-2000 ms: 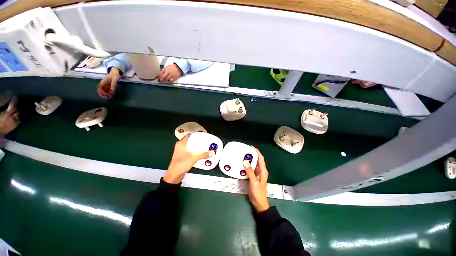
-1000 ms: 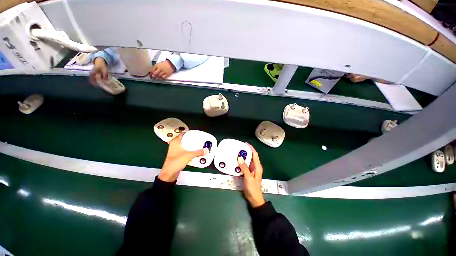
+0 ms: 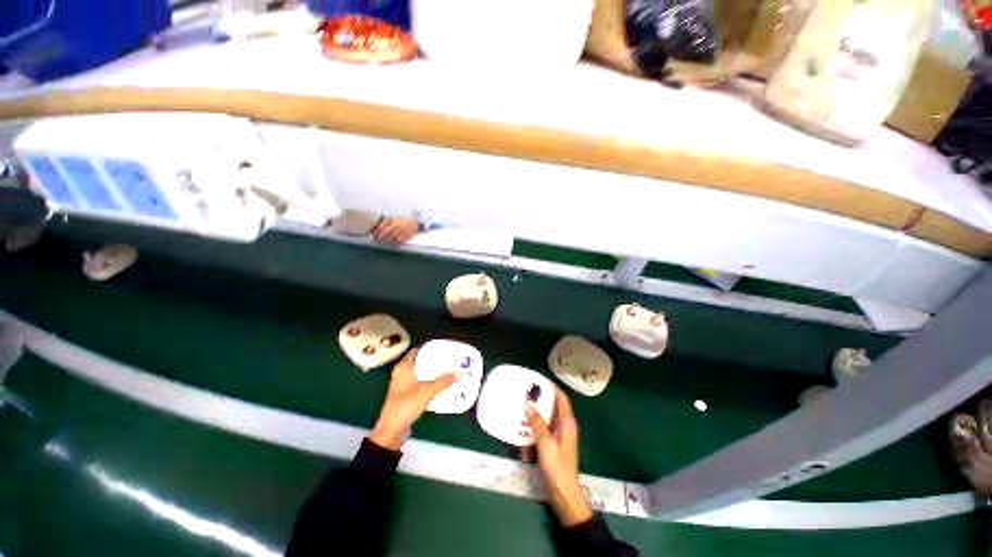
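My left hand (image 3: 408,400) holds a white rounded plug-in unit (image 3: 444,368) face up, thumb near its dark blue spot. My right hand (image 3: 557,441) holds a second white unit (image 3: 503,405), thumb just below its dark spot. The two units are side by side above the near edge of the green belt (image 3: 261,359), with a small gap between them. Their backs and the fingers beneath are hidden. A cream unit (image 3: 374,341) lies face up just left of the held ones. Other units (image 3: 471,295), (image 3: 580,364), (image 3: 639,330) lie with pins up.
A pale rail (image 3: 250,419) borders the belt. A grey post (image 3: 805,419) rises at right. A white socket strip (image 3: 141,174) hangs under the wood-edged shelf (image 3: 490,136). Another person's hand (image 3: 397,229) shows across the belt, and another (image 3: 971,457) at the right edge.
The view has tilted up, showing the shelf top. The two held units have moved slightly apart. The opposite person's other hand and the unit it held no longer show.
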